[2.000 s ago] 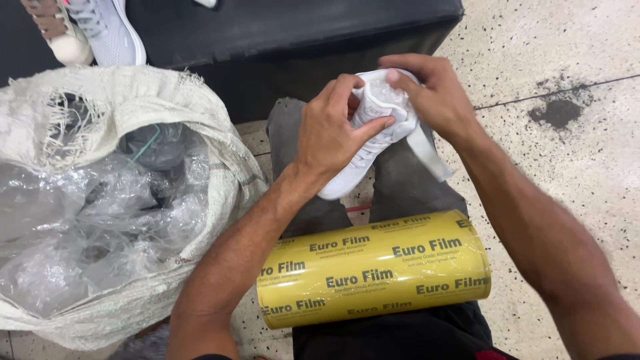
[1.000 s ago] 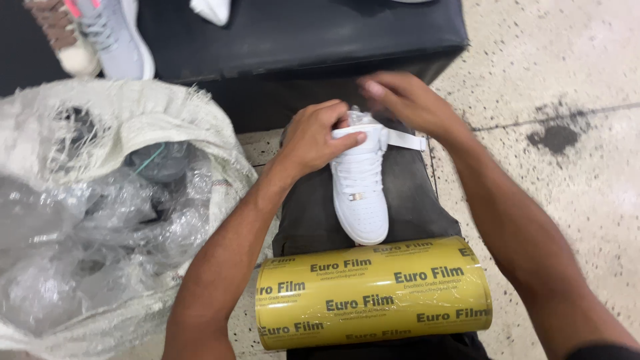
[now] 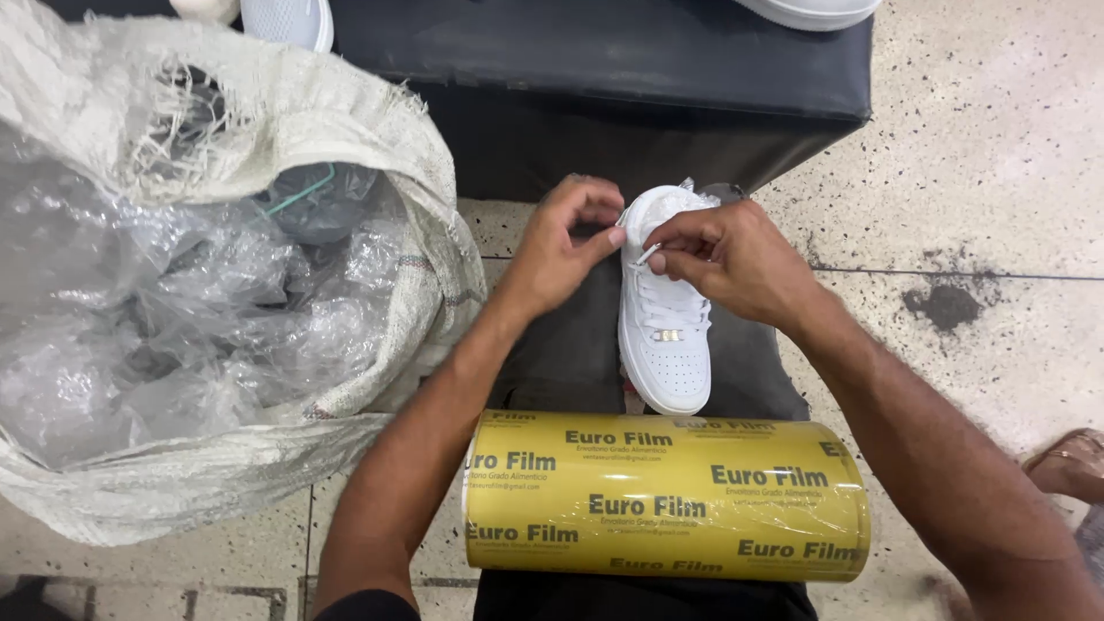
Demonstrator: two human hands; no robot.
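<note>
A white lace-up sneaker [image 3: 666,362] rests on the person's legs, toe toward the body, with clear plastic in its collar. My right hand [image 3: 733,259] pinches a white lace tip [image 3: 647,254] between thumb and fingertips over the tongue. At the shoe's left side, my left hand [image 3: 573,246] has its thumb and fingers apart; whether it holds a thin lace there is hard to tell. A yellow roll of Euro Film plastic wrap [image 3: 668,496] lies across the lap, just below the toe.
On the left stands a white woven sack [image 3: 431,250] full of crumpled clear plastic [image 3: 216,302]. A black padded bench [image 3: 604,60] ahead carries a grey shoe [image 3: 289,19] and a white shoe [image 3: 815,10]. Part of another person's foot [image 3: 1074,466] shows at the right edge.
The right hand has come from behind the heel to the laces. My left hand has moved off the collar to the shoe's left side. The strap seen at the right of the collar no longer shows.
</note>
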